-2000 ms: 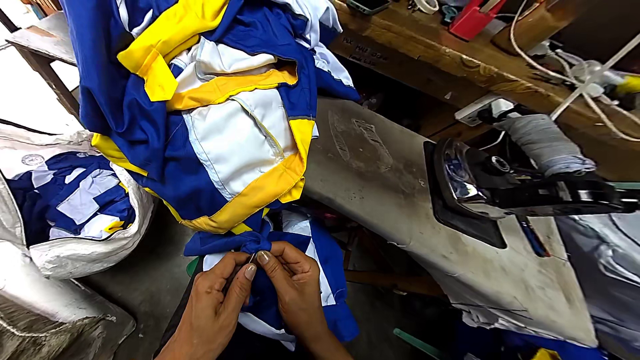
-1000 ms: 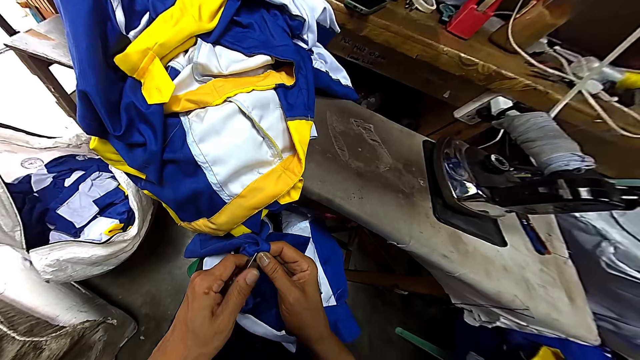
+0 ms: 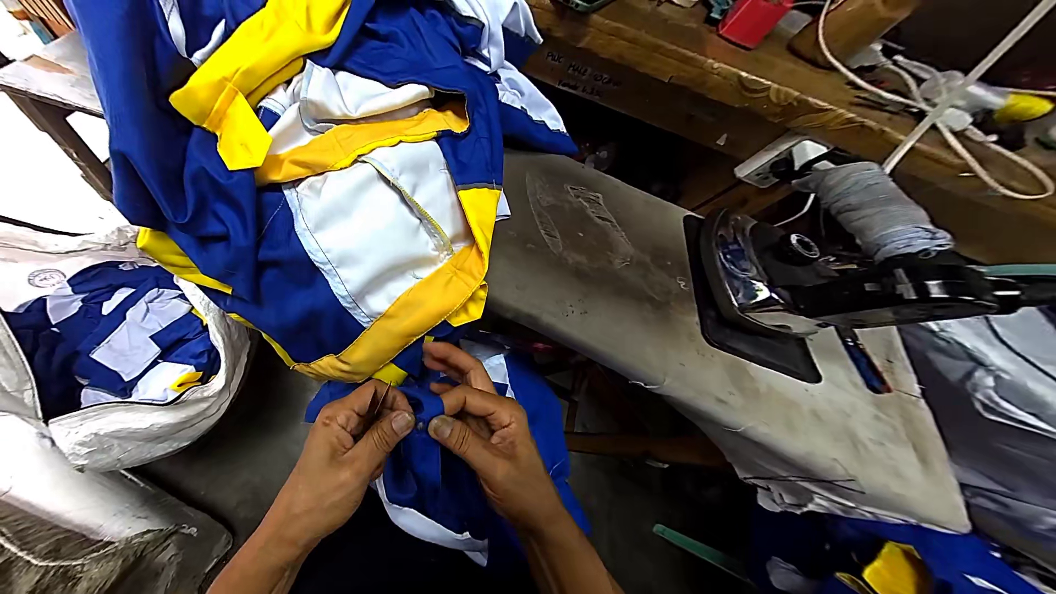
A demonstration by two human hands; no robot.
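Observation:
A blue, white and yellow fabric garment (image 3: 371, 239) hangs over the near end of the ironing board, partly inside out. At its lower edge both hands pinch a gathered blue part of the cloth. My left hand (image 3: 351, 454) also has a small dark pointed metal tool between thumb and fingers; its kind is hard to tell. My right hand (image 3: 487, 441) grips the blue cloth between thumb and index finger, other fingers raised. A small round thing, perhaps a button, shows between the thumbs. More blue and white cloth (image 3: 528, 412) hangs below and behind the hands.
An electric iron (image 3: 742, 272) rests on a dark pad on the ironing board (image 3: 610, 289), at right. A white sack (image 3: 140, 429) of blue and white cloth stands at left. Behind are a wooden workbench (image 3: 685, 74) and cords. Further blue and yellow cloth (image 3: 899, 561) lies at lower right.
The fingers of my right hand have spread and lifted from their closer grip, and a gap shows between the hands. The dark tool now shows in my left hand.

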